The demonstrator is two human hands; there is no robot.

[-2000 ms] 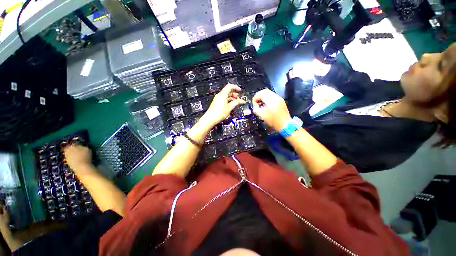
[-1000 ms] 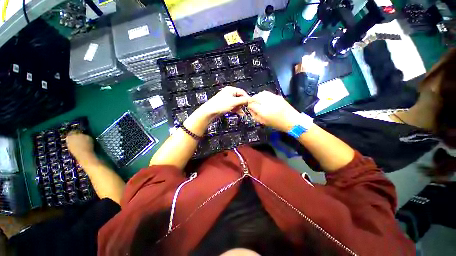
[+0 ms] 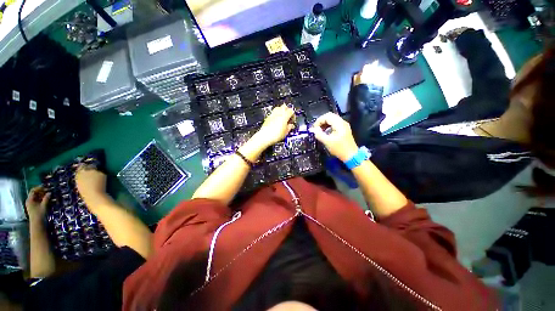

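A black component tray (image 3: 219, 104) with rows of pockets holding small square modules lies at a slight angle on the green mat in front of me. My left hand (image 3: 279, 123) is over the middle of the tray, fingertips down near a pocket. My right hand (image 3: 333, 133) is at the tray's right side, fingers curled, a little apart from the left hand. A small bright spot shows between the hands. The fingertips are too small and blurred to tell whether either hand holds a module.
Grey lidded trays (image 3: 162, 53) and a monitor (image 3: 255, 18) stand behind. A bottle (image 3: 314, 25) is behind the tray. A fine-pitch tray (image 3: 153, 174) lies left. A neighbour's hands work over another black tray (image 3: 76, 212) at left. A person in black sits at right by a bright light (image 3: 376, 74).
My hands were together over the tray one second ago and are now apart, the left lower over the tray. The left neighbour's second hand has come to their tray.
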